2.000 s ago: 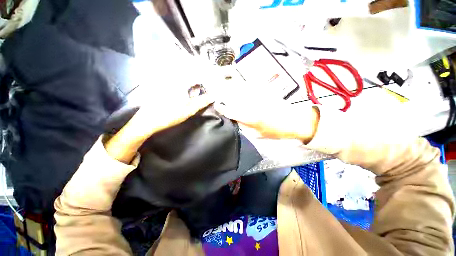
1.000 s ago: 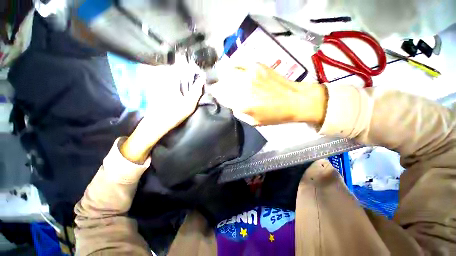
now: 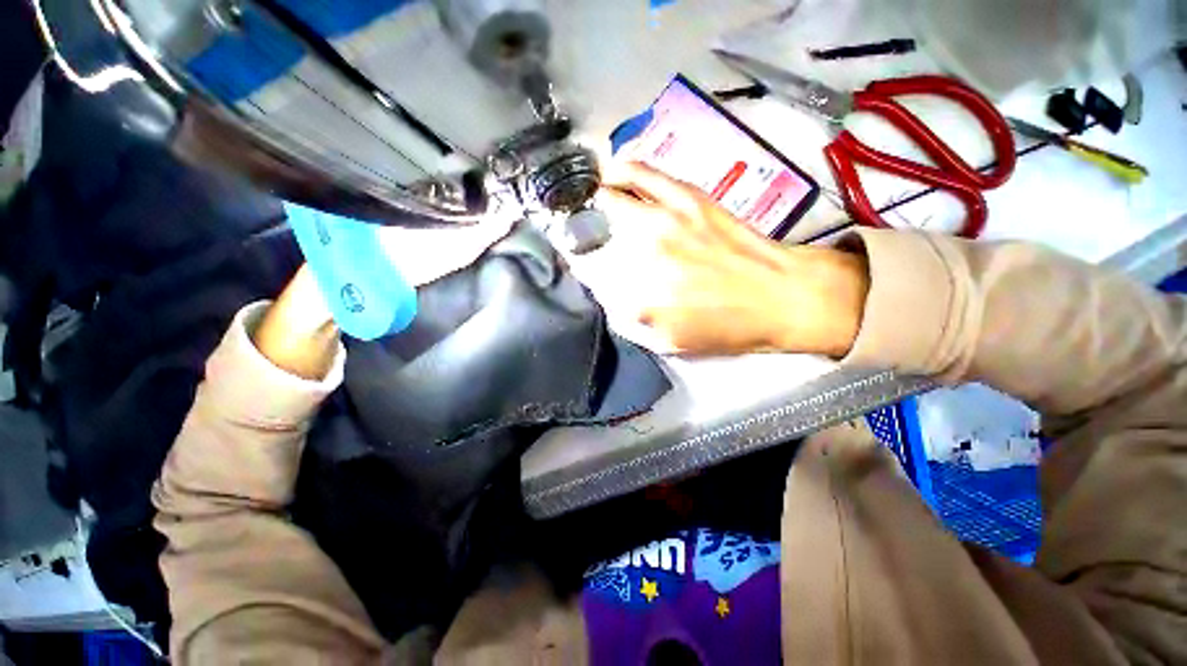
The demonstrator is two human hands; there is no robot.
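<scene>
The dark garment piece lies bunched at the table's front, its upper end under the sewing machine's needle area. My left hand reaches in from the left; the light-blue guard covers much of it, and its fingers are lost behind the guard and in glare. My right hand lies on the white table right of the needle, fingers bent towards the cloth's upper edge. Glare hides its fingertips and whether they grip the cloth.
A lit smartphone lies behind my right hand. Red-handled shears, a yellow-handled tool and black clips lie further right. A ruler strip runs along the front edge. Dark cloth is heaped left; a blue crate stands below right.
The machine head and light-blue guard now show larger and cover more of my left hand. The hands, which met at the cloth's top, now show further apart. The view has shifted.
</scene>
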